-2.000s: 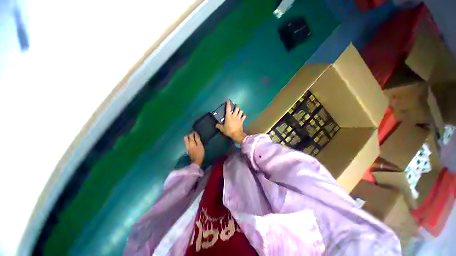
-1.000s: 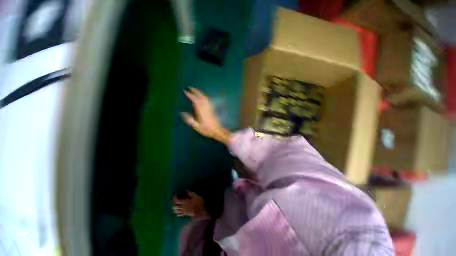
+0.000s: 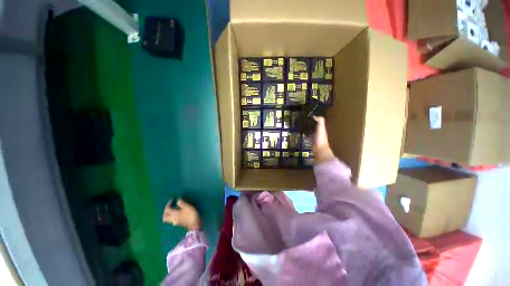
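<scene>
My right hand [image 3: 319,134] is inside the open brown master carton [image 3: 386,106], shut on a small black product box [image 3: 309,113]. The box is dark and tilted, above the printed boxes near the carton's right wall. Rows of black boxes with yellow print [image 3: 273,94] fill the carton floor; my hand and the held box cover part of them. My left hand [image 3: 182,214] is over the green surface [image 3: 184,134] at the lower left, fingers apart and slightly curled, with nothing seen in it.
A black box with pale lettering [image 3: 161,37] stands on the green surface, near a white metal support [image 3: 120,19]. Dark waiting boxes [image 3: 108,219] lie in shadow at the left. More brown cartons [image 3: 447,120] and red bags [image 3: 453,257] are at the right.
The view has turned so the carton stands upright before me. My right hand has left the green surface and entered the carton with a black box. My left hand has let go of the dark piece.
</scene>
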